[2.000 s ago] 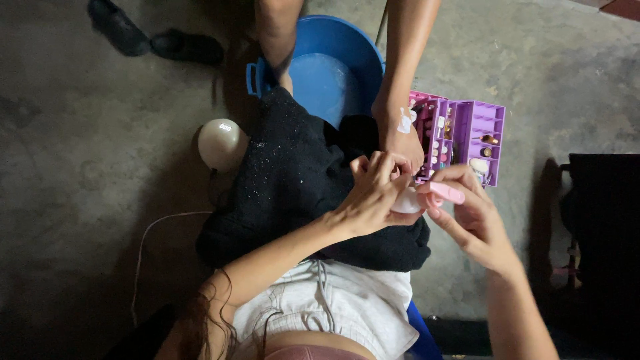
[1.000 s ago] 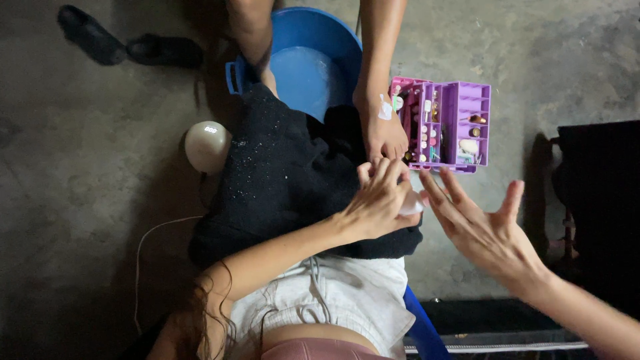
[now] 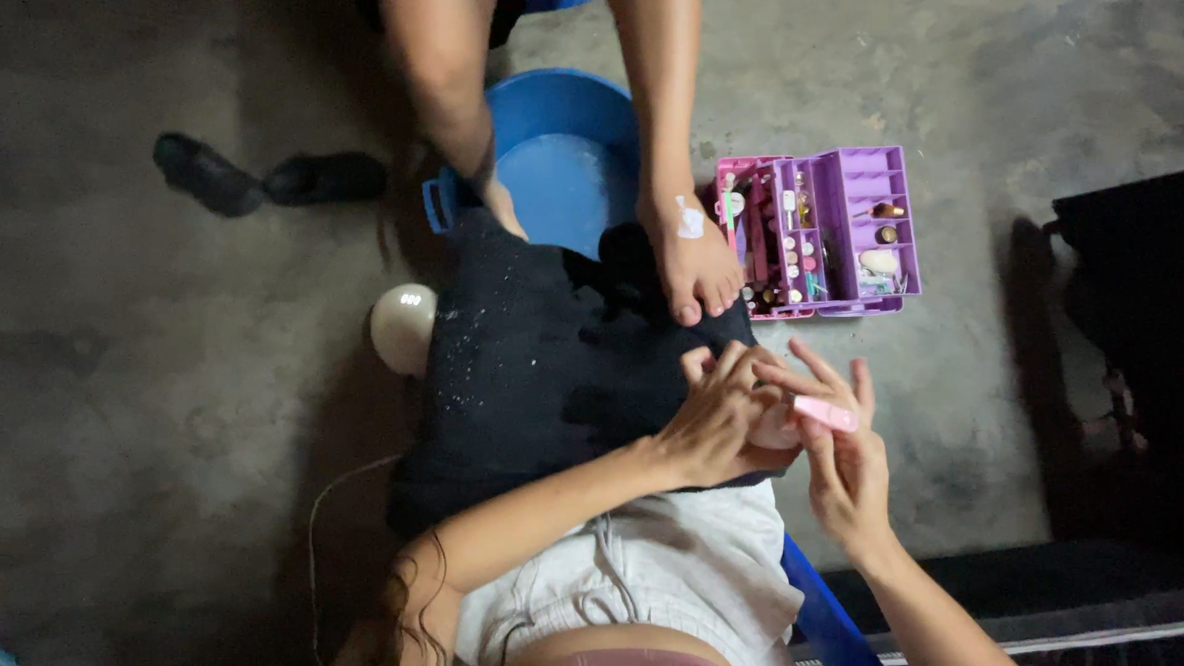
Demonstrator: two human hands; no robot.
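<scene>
My left hand (image 3: 717,416) is curled around a small whitish, rounded item (image 3: 775,429), only partly visible. Close beside it, my right hand (image 3: 849,453) pinches a pink handheld item (image 3: 826,413) between thumb and fingers; one end reaches toward the whitish item. What both items are cannot be told. Another person's bare foot (image 3: 694,254), with a patch of white cream on its top, rests at the edge of a black towel (image 3: 546,361) spread over my lap. Its toes are just beyond my left hand.
A blue plastic basin (image 3: 564,102) stands ahead, the person's other foot (image 3: 504,211) at its left rim. Right of the feet is an open pink and purple organizer box (image 3: 911,231) with small bottles. Dark shoes (image 3: 324,178), a white rounded device (image 3: 403,329) and a cord (image 3: 313,546) lie left.
A second ago my right hand was spread beside my left; now its fingers are bent around the pink item, which it also held two seconds ago. The view has shifted.
</scene>
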